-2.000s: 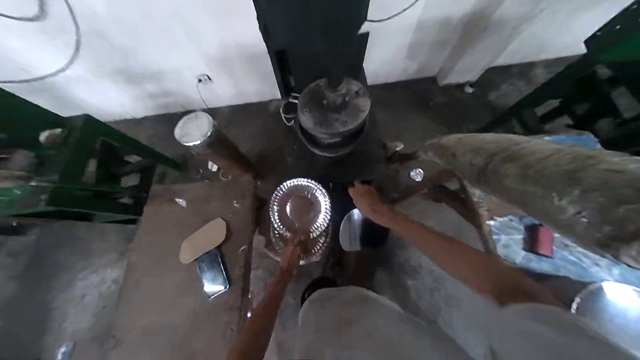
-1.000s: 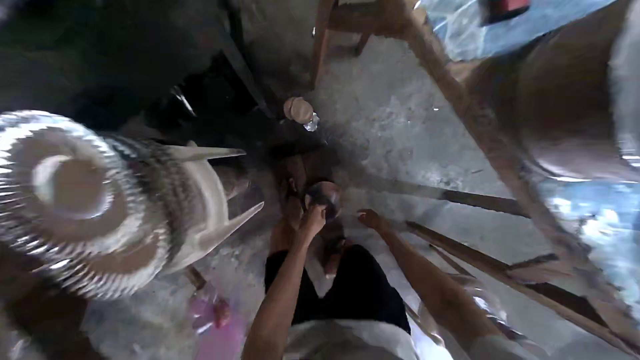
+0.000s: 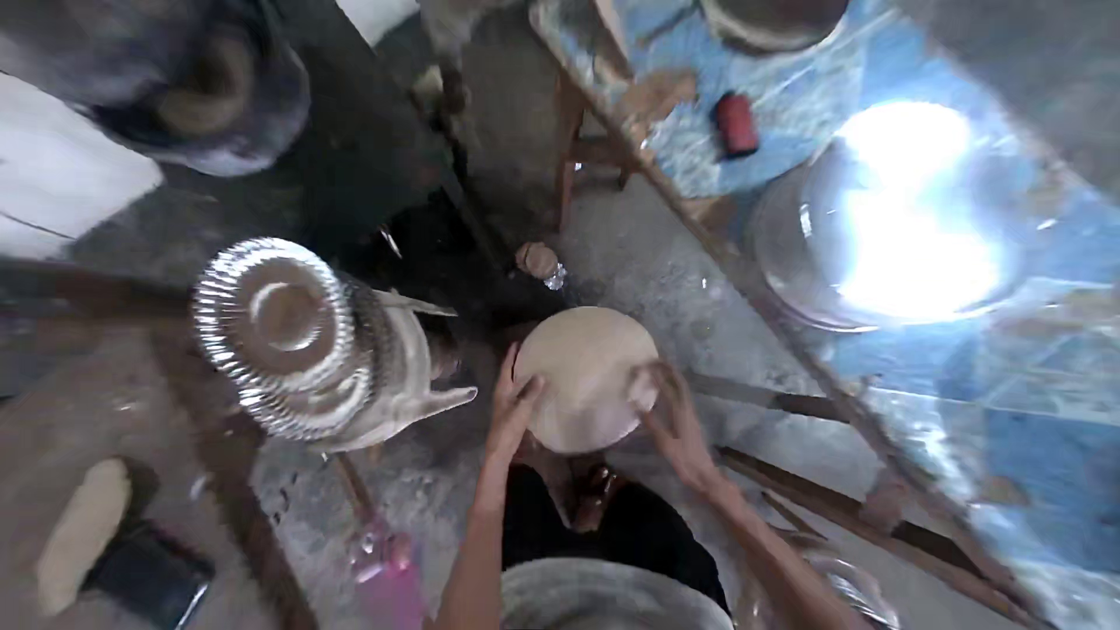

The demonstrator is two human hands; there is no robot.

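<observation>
A round, flat, pale disc (image 3: 584,376) lies between my two hands, above my lap. My left hand (image 3: 516,407) grips its left edge, thumb on top. At its right side my right hand (image 3: 678,429) has its fingers on a small pale crumpled piece (image 3: 643,389); whether that hand also holds the disc cannot be told. Left of my hands stands a stack of fluted shiny metal pans (image 3: 276,319), resting on a pale support with pointed prongs (image 3: 411,407).
At right a blue-patterned table (image 3: 1041,437) bears a large shiny metal pot (image 3: 787,236) and a red can-like object (image 3: 736,124). A phone (image 3: 149,573) and a pale flat oval piece (image 3: 85,534) lie lower left. A dark machine (image 3: 350,157) stands ahead.
The view has swung strongly to the right. My hands, which were apart and low one second ago, are now at the pale disc, which has come up between them.
</observation>
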